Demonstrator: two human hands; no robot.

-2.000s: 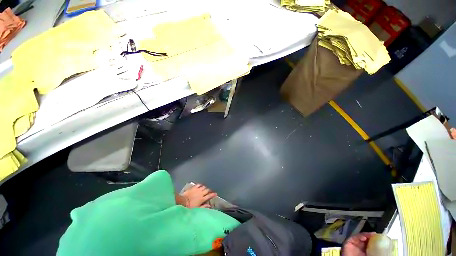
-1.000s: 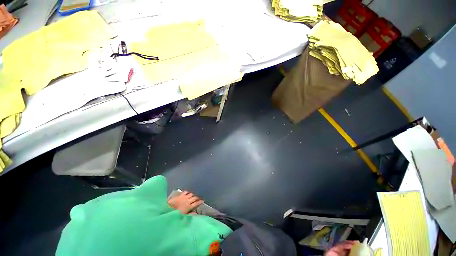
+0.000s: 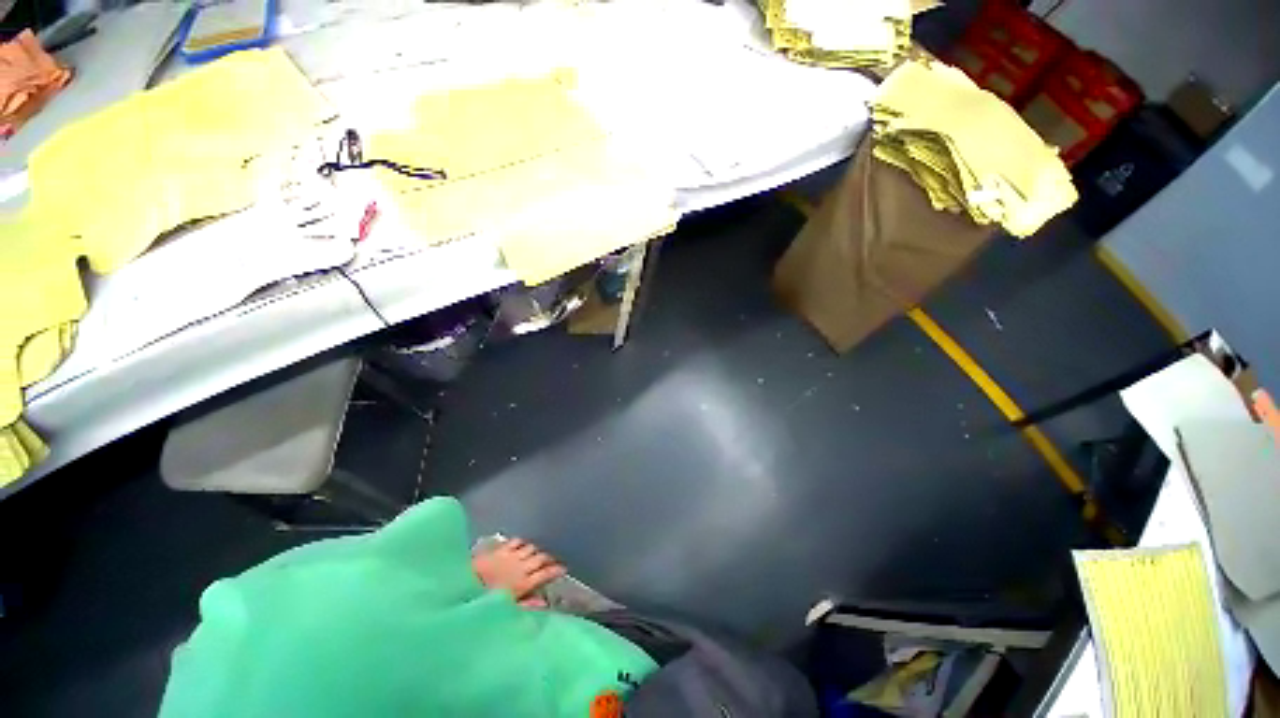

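My left hand (image 3: 518, 568), bare, reaches from the green sleeve at the bottom centre. It lies palm down over a small pale grey edge beside my dark apron; whether it grips that edge cannot be told. My right hand is not in view. Narrow yellow strips (image 3: 1160, 631) lie side by side on a pale carrier board at the lower right, on a white table whose edge shows. The board is cut off by the bottom edge.
A long white table (image 3: 211, 362) with yellow panels (image 3: 169, 152) runs across the upper left. A grey stool seat (image 3: 260, 435) stands under it. Yellow pieces (image 3: 969, 140) top a brown stack (image 3: 877, 253). Grey-white sheets (image 3: 1242, 491) lie at right. An open bin or shelf (image 3: 927, 666) is below.
My right hand and the pale yellowish rounded thing it held have gone out of the picture at the bottom right. My left hand stays in about the same place. The view has shifted slightly.
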